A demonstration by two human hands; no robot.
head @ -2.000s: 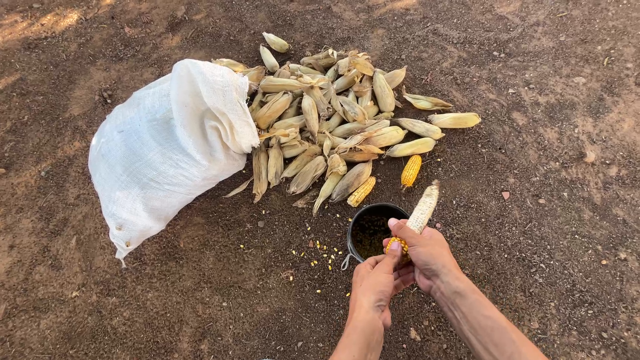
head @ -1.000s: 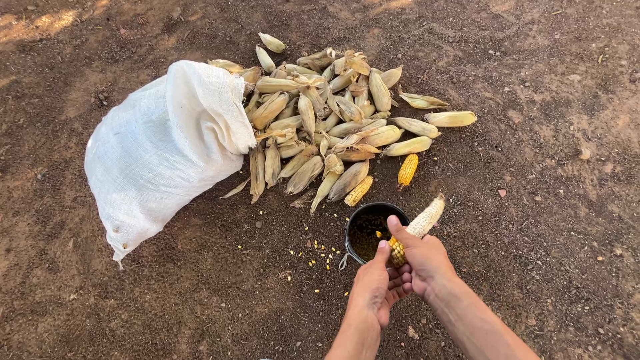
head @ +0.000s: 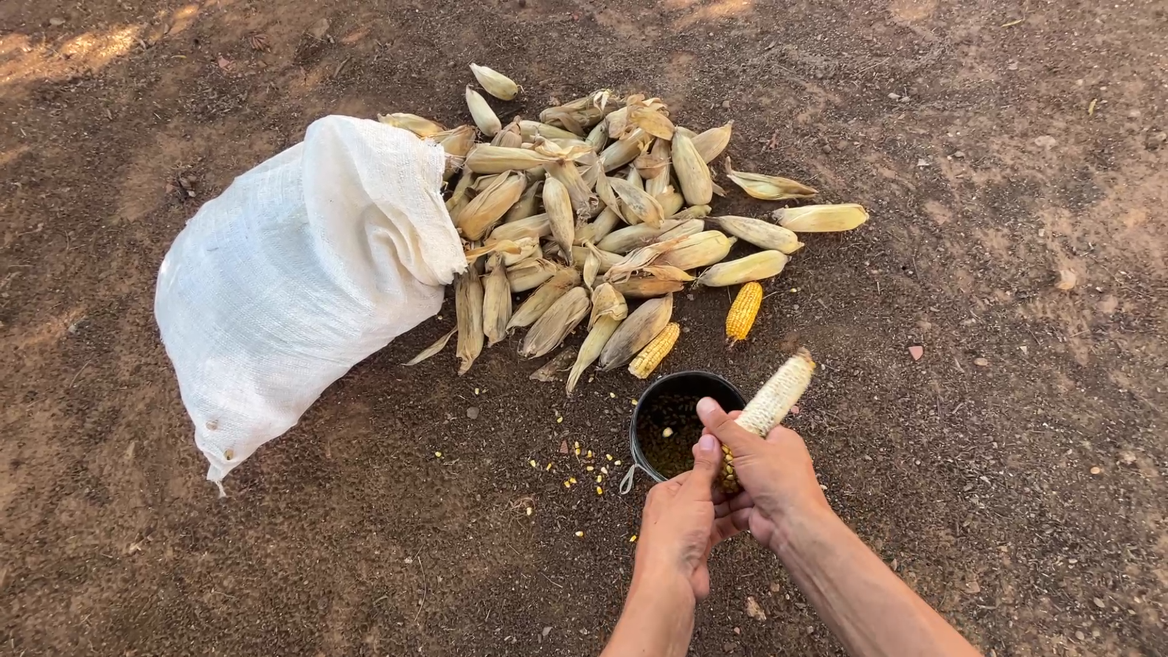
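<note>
Both hands grip one corn cob [head: 776,392], tilted up to the right over the near right rim of a black bucket [head: 641,438]. Its upper part is bare and pale; yellow kernels remain at the lower end. My left hand [head: 680,520] holds that lower end, with the thumb pressed near the kernels. My right hand [head: 776,474] wraps the cob's middle, its thumb reaching over the bucket. Loose corn kernels [head: 666,433] lie inside the bucket. The fingers under the cob are partly hidden.
Beyond the bucket lie a husked yellow ear [head: 744,311], another husked ear [head: 654,350] and a pile of corn ears in dry husks [head: 557,210]. A white woven sack [head: 301,274] rests at the left. Spilled kernels [head: 584,465] dot the dirt ground left of the bucket.
The hands keep hold of the cob by the bucket while the thumbs shift slightly. Fewer yellow kernels show on the cob near the thumbs than two seconds ago.
</note>
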